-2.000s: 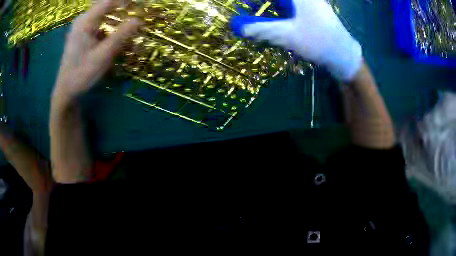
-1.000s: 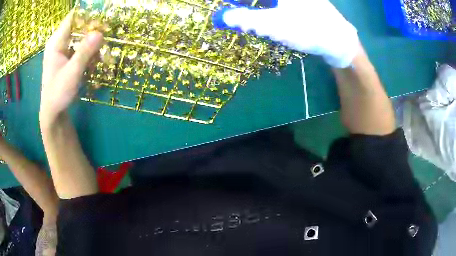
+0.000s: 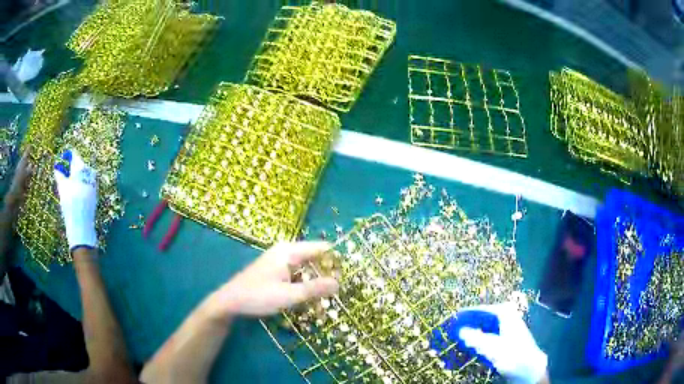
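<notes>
A gold sprue frame (image 3: 375, 300) with small gold parts lies tilted at the lower middle, over a glittering pile of loose parts (image 3: 480, 255). My bare left hand (image 3: 281, 281) holds the frame's upper left edge between thumb and fingers. My right hand (image 3: 499, 341), in a white glove with blue palm and fingers, is on the frame's right side. Its fingertips are partly hidden and blurred, so I cannot tell what they hold.
Stacks of full frames (image 3: 255, 161) stand ahead, with an emptied frame (image 3: 466, 105) beyond the white strip (image 3: 450, 165). Red-handled cutters (image 3: 162, 225) lie left. A dark phone-like rectangle (image 3: 565, 262) and blue bin (image 3: 600, 300) are right. Another worker's gloved hand (image 3: 77, 199) works far left.
The view has tilted up, showing more of the bench. The hands and frame now sit lower in the picture. My left hand is still at the frame's left side, the right hand at its right.
</notes>
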